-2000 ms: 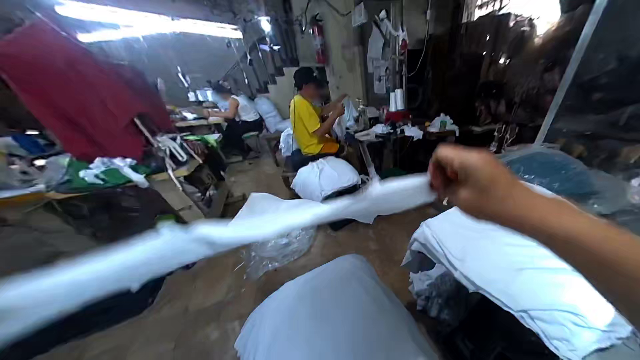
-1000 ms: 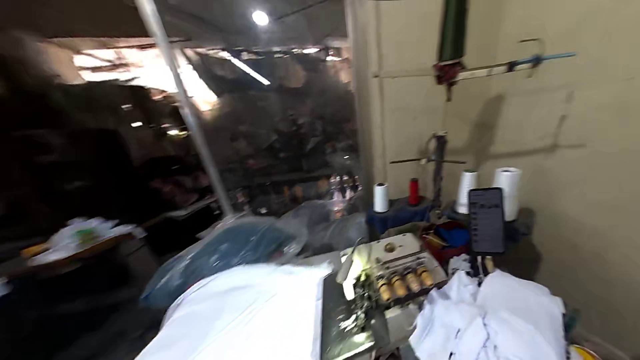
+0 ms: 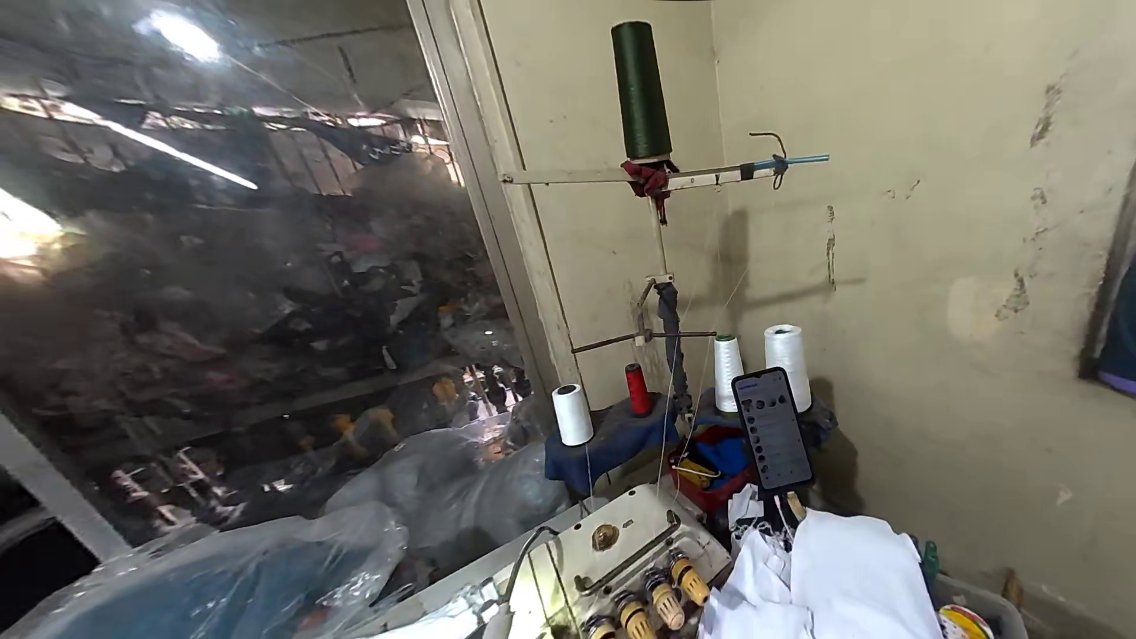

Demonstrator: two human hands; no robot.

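Neither of my hands shows in the head view now. Low in the middle is the top of an overlock sewing machine (image 3: 612, 532) with several tension dials (image 3: 664, 599) and a lit work lamp. Behind it stand a white thread cone (image 3: 572, 414), a small red thread cone (image 3: 638, 390) and two more white cones (image 3: 786, 364). A large dark green cone (image 3: 642, 93) sits high on the thread stand (image 3: 661, 244). A smartphone (image 3: 773, 430) with a lit screen is propped upright above a pile of white fabric (image 3: 856, 577).
Clear plastic bags (image 3: 453, 479), one with blue contents, lie left of the machine. A metal-framed glass pane (image 3: 484, 204) rises behind them. The beige wall (image 3: 932, 222) closes off the right. A plastic bin (image 3: 985, 603) stands at the lower right.
The view has swung far from the workshop floor to the machine and wall. Two seconds ago a hand held a stretched white cloth strip; hand and strip are now out of view.
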